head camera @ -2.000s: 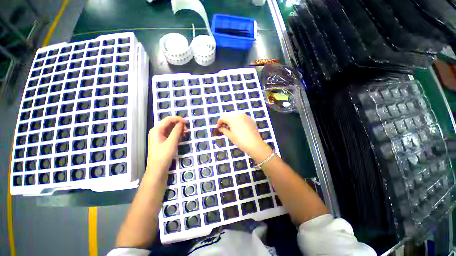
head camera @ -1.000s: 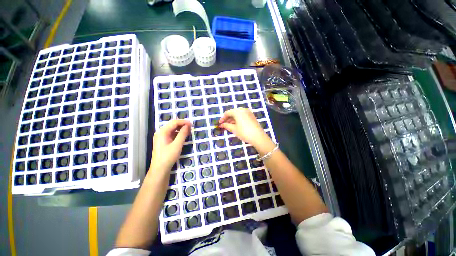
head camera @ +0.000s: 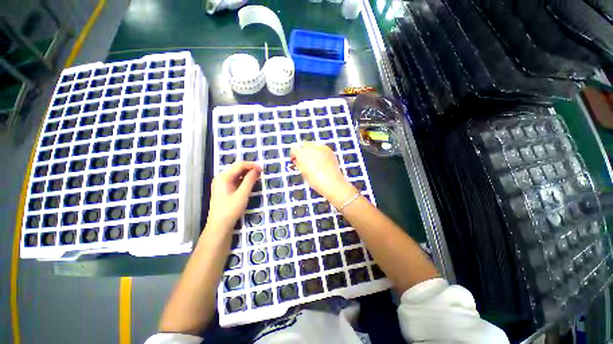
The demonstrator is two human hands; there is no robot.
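A white grid tray (head camera: 269, 310) lies in front of me, its near edge over my lap. Round dark components (head camera: 261, 277) sit in its square pockets; some in the lower left part show a lighter ring. My left hand (head camera: 232, 189) is over the tray's left middle, thumb and index fingertip close together; I cannot tell if they hold anything. My right hand (head camera: 317, 168) is over the tray's middle, its fingertips pinched at a pocket on a tiny light piece (head camera: 292, 166). The fingers partly hide the pockets under them.
Stacked white trays (head camera: 200, 161) stand at the left. Two label rolls (head camera: 279, 75) and a blue bin (head camera: 318, 54) are beyond the tray. A clear bag (head camera: 378, 127) and an orange-handled tool (head camera: 359, 90) lie at its right. Black blister trays (head camera: 437, 168) and a clear blister tray (head camera: 544, 195) are further right.
My right hand has moved slightly, its fingertips a little higher on the tray than two seconds ago. My left hand has moved slightly right. The whole view has shifted a little.
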